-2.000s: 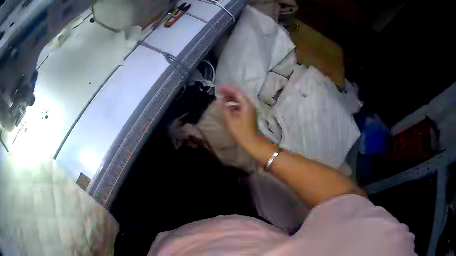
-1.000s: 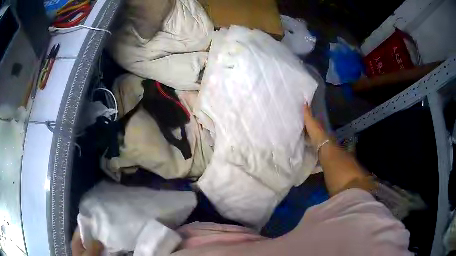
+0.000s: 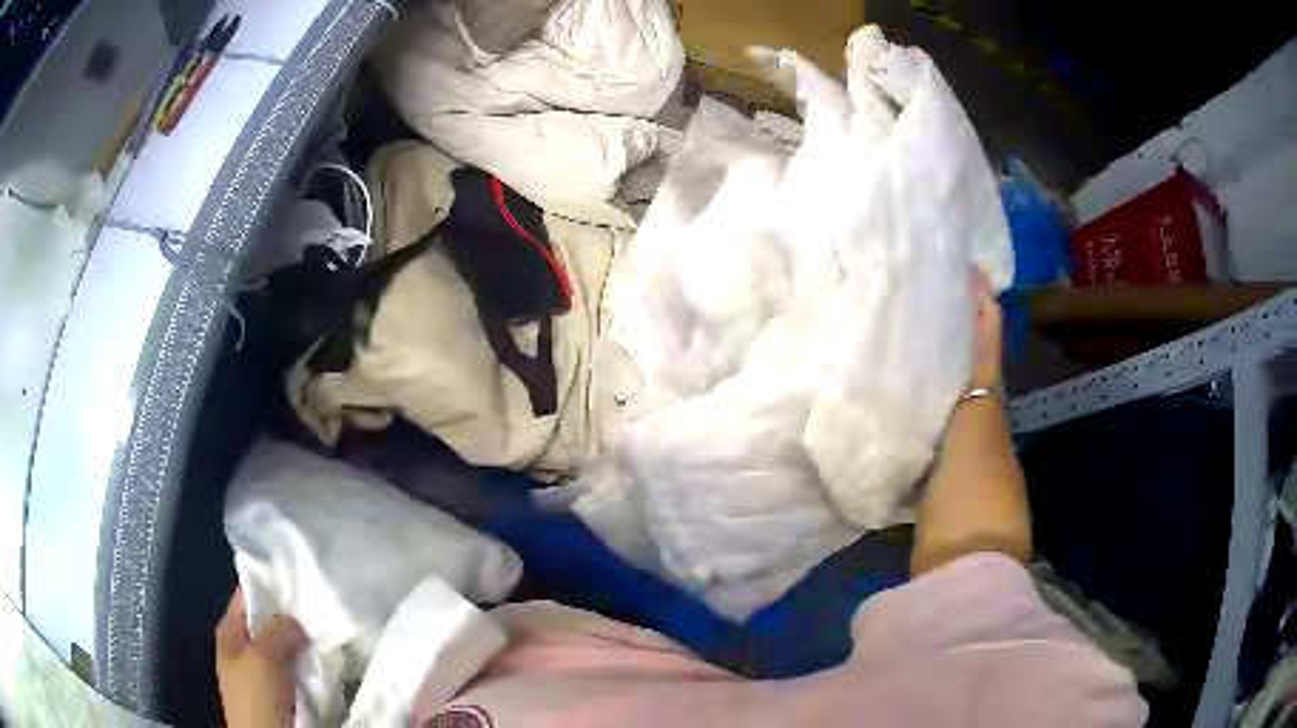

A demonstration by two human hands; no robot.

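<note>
A white padded cloth piece (image 3: pixel 896 270) is lifted and bunched at the right of the pile. My right hand (image 3: pixel 984 334) holds its right edge; the fingers are mostly hidden by the cloth. More white padded cloth (image 3: pixel 726 498) lies below and beside it. My left hand (image 3: pixel 263 640), at the lower left, holds a smooth white cloth (image 3: pixel 356 548) that lies over my lap; its fingertips are partly hidden in the folds.
The white table (image 3: pixel 86 384) with a grey ruler strip (image 3: pixel 178 341) runs along the left. Snips (image 3: pixel 192 78) lie on it. A beige bundle with a black, red-edged item (image 3: pixel 505 263) is in the middle. A red bag (image 3: pixel 1152 235) and a metal rack (image 3: pixel 1138 377) are at right.
My right hand has raised the quilted piece's right edge, and the flat piece is now bunched upright. My left hand still holds the smooth cloth. The view has shifted slightly.
</note>
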